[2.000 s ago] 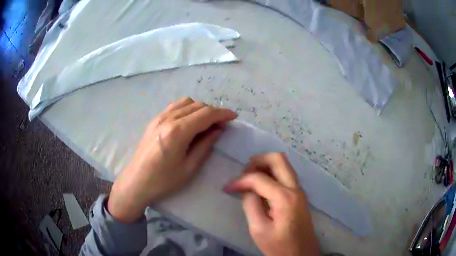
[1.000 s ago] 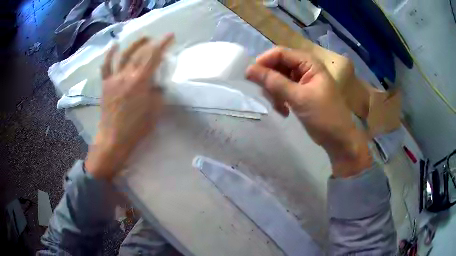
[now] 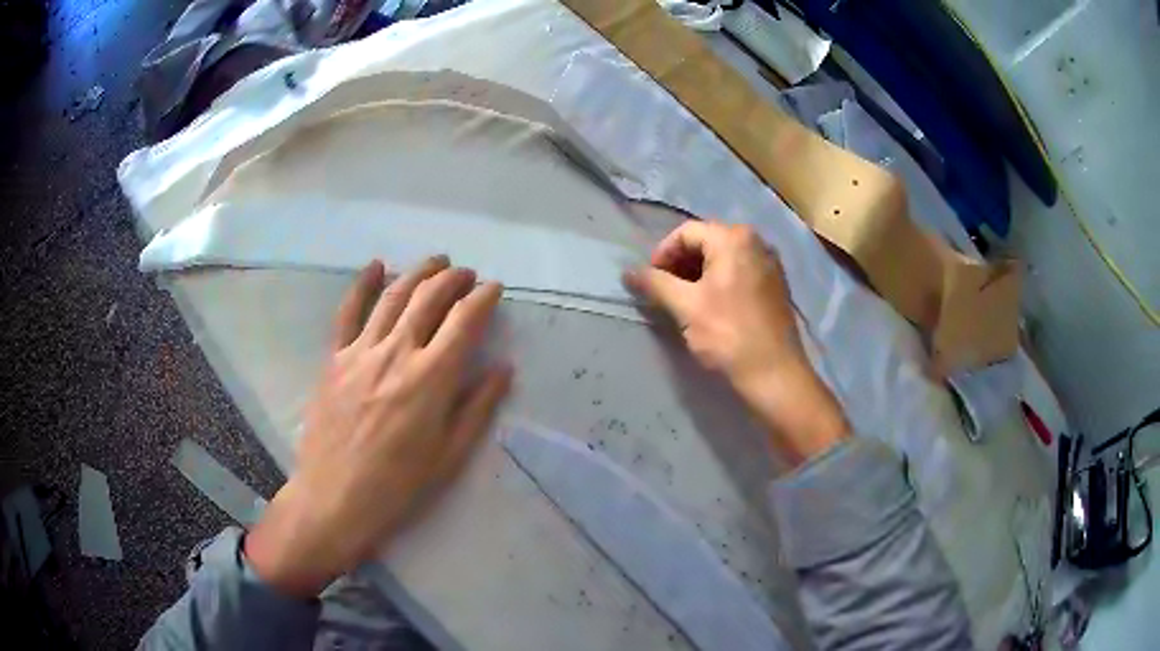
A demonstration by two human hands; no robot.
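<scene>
White curved interlining strips [image 3: 382, 235] lie stacked across the left part of the table, their left end at the table's edge. My left hand [image 3: 414, 394] rests flat with spread fingers, its fingertips at the stack's lower edge. My right hand [image 3: 712, 299] pinches the stack's right end between thumb and fingers; how many layers it holds cannot be told. A grey-lilac collar piece [image 3: 636, 528] lies flat below, its pointed end near my left hand, touched by neither hand.
Grey-lilac fabric panels [image 3: 630, 121] lie beyond the stack, with a tan paper pattern [image 3: 808, 165] over them. A red-handled tool [image 3: 1037, 422] and a black metal object [image 3: 1104, 502] are at the right. Pale offcuts [image 3: 97, 513] lie on the speckled floor.
The strip lifted and blurred between my hands now lies down on the stack. My left hand has moved down and right to the stack's lower edge; my right hand has lowered to its right end.
</scene>
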